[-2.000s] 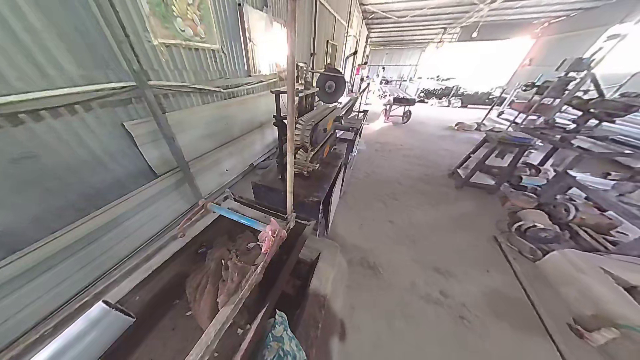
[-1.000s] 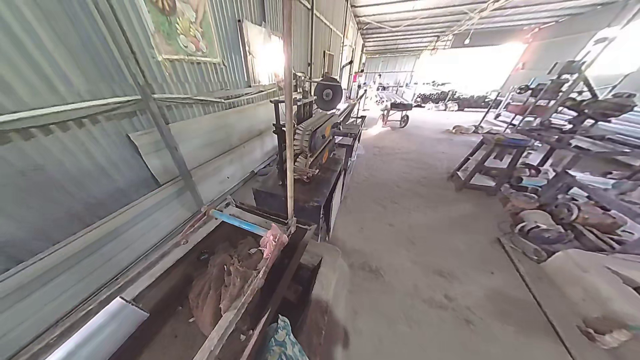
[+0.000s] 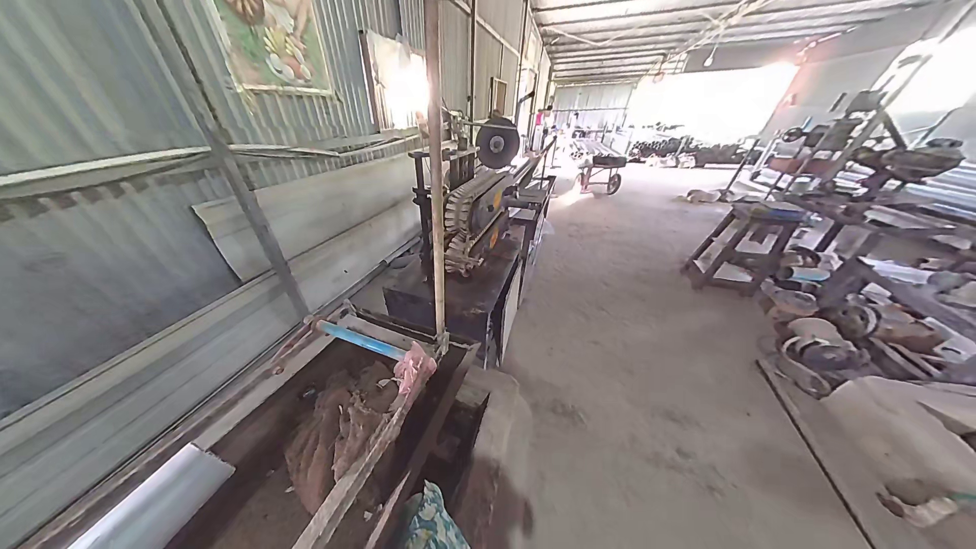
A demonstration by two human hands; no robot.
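Observation:
Neither my left hand nor my right hand shows in the head view. A long trough-like bench (image 3: 252, 488) runs away from me at the lower left, with a crumpled brown cloth (image 3: 328, 435) lying inside. Across its far end lies a light blue pipe (image 3: 362, 339), and a pink rag (image 3: 415, 367) is wrapped at the pipe's right end. A silvery sheet or tube (image 3: 156, 499) rests along the left side. Patterned blue-green fabric (image 3: 433, 522) shows at the bottom edge. Beyond the trough stands a machine with a ribbed caterpillar track (image 3: 476, 206) and a black wheel (image 3: 498, 142).
An upright pole (image 3: 437, 191) rises at the trough's far end. Corrugated metal wall (image 3: 69, 252) borders the left. On the right are a wooden stool (image 3: 751, 236), a heap of metal parts (image 3: 827, 343) and a pale sheet (image 3: 907, 435). A wheeled cart (image 3: 602, 171) stands farther along the concrete floor.

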